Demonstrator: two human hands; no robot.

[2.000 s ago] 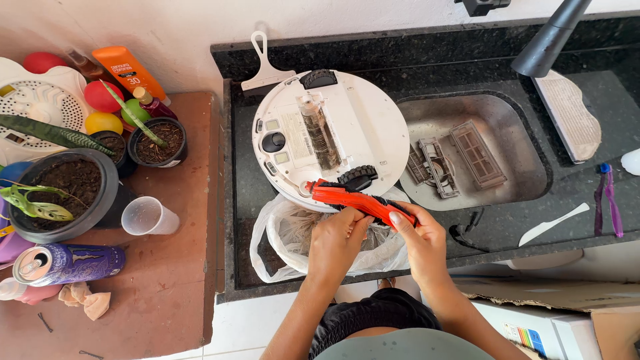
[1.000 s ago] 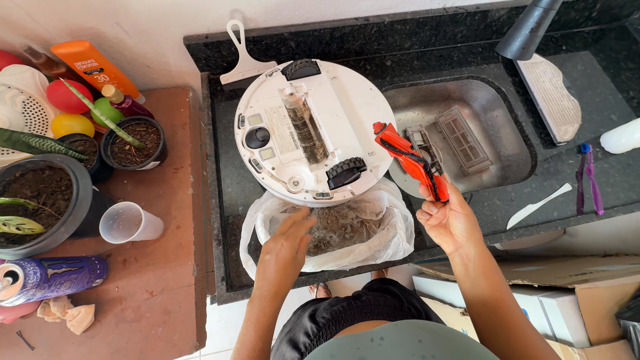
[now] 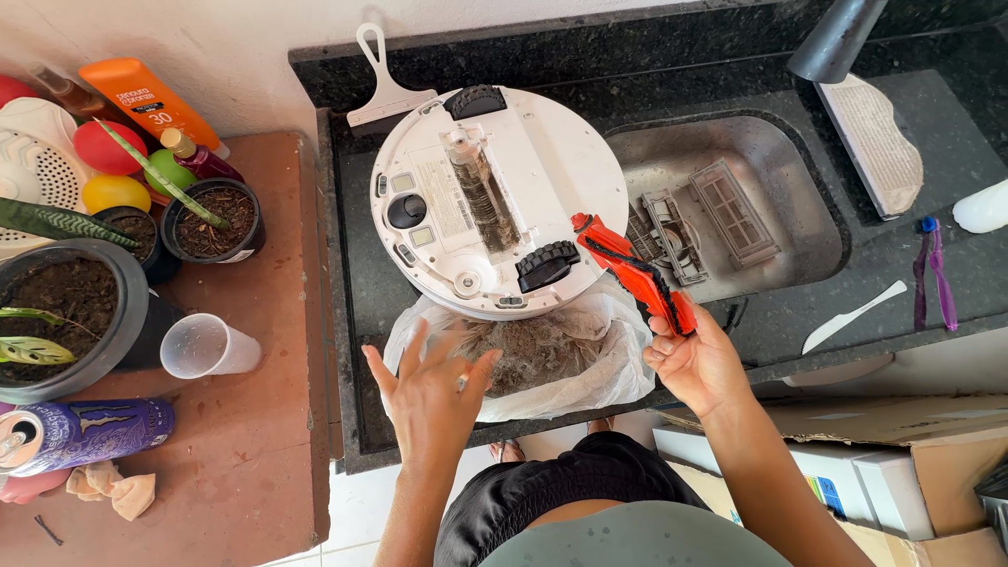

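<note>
My right hand [image 3: 697, 358] grips one end of a red roller brush [image 3: 630, 272] with black bristles, its far end tilted up to the left beside the robot vacuum. My left hand [image 3: 437, 390] has its fingers spread, holds nothing and is over the left side of a white plastic bag [image 3: 622, 370] filled with grey dust and hair [image 3: 535, 354]. Behind the bag, the white robot vacuum [image 3: 551, 173] lies upside down, its dirty brush slot [image 3: 484, 197] and black wheels [image 3: 547, 266] facing up. Dirty vacuum parts [image 3: 673, 236] and a filter frame [image 3: 734, 213] lie in the steel sink.
A white plastic knife [image 3: 854, 317], a purple toothbrush [image 3: 937, 276] and a mop pad plate [image 3: 870, 146] lie right of the sink [image 3: 819, 252]. A squeegee [image 3: 386, 87] leans behind the vacuum. Potted plants [image 3: 213, 220], a plastic cup [image 3: 209, 346] and a can [image 3: 87, 437] stand or lie at left.
My left hand has come off the red brush, which both hands held two seconds ago, and moved left over the bag. The brush in my right hand has swung more upright.
</note>
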